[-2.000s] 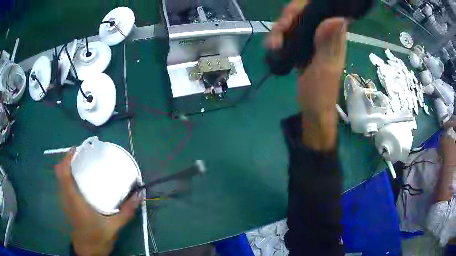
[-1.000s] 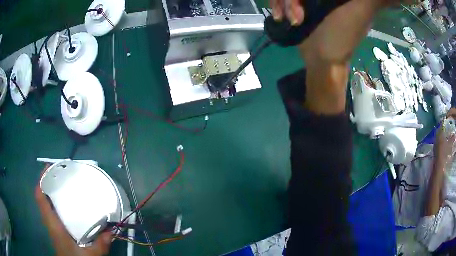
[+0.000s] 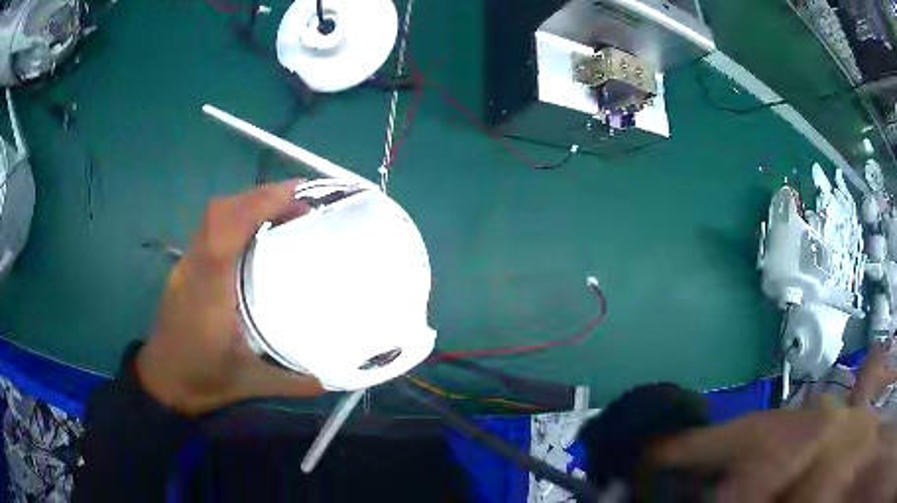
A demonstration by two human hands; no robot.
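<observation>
My left hand (image 3: 211,305) holds a white camera housing (image 3: 339,285) from its left side, its smooth rounded shell facing up. A white antenna (image 3: 266,142) sticks out to the upper left and another (image 3: 331,432) to the lower front. A red-black wire lead (image 3: 531,346) and a dark cable with a pale end trail right from the housing. My right hand (image 3: 787,457), blurred and cut off by the lower right edge, grips a black electric screwdriver (image 3: 644,432). Its long dark bit points left toward the housing's underside; the tip's contact is hidden.
The screw feeder (image 3: 600,88) stands at the back, right of centre. A white mounting base (image 3: 337,44) lies at the back. Another camera unit (image 3: 802,265) and white parts lie at the right, more units at the far left. Blue bins (image 3: 502,457) sit below the bench edge. Another person's arm shows far right.
My left hand has brought the housing right and turned it. My right hand and screwdriver have moved from the feeder to the lower right. The view has shifted left.
</observation>
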